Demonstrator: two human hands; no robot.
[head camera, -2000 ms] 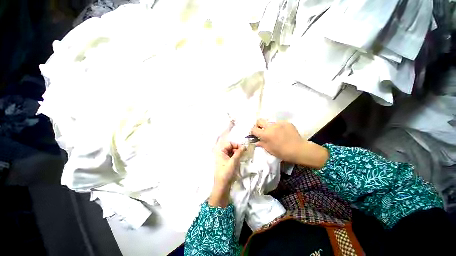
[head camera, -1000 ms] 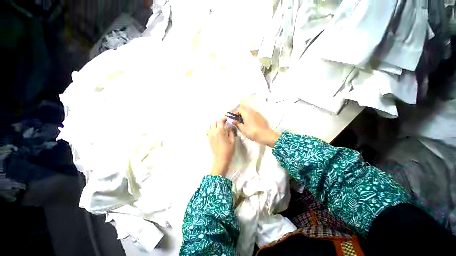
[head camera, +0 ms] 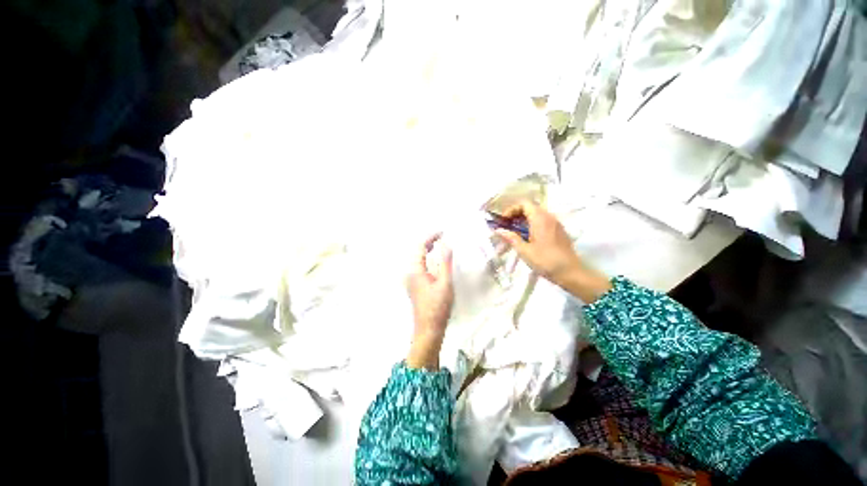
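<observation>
My right hand (head camera: 542,245) holds small dark thread snips (head camera: 508,226), their tips pointing left over white cloth. My left hand (head camera: 433,296) is to the left of it, thumb and fingers curled around overexposed white cloth; what exactly it pinches is washed out. A white garment (head camera: 523,356) lies crumpled below and between my hands, hanging toward my lap. Beyond my hands a large heap of white garments (head camera: 314,161) covers the table, its inner edges lost in glare.
A second pile of white garments (head camera: 732,85) hangs in layers at the upper right. The white table edge (head camera: 665,249) shows right of my hand. Dark blue-grey cloth (head camera: 124,237) lies at the left. Greyish cloth (head camera: 818,323) is at the far right.
My hands have moved apart, the right hand with the snips shifting right. Over the last second the whole view has shifted, so the heap sits further right.
</observation>
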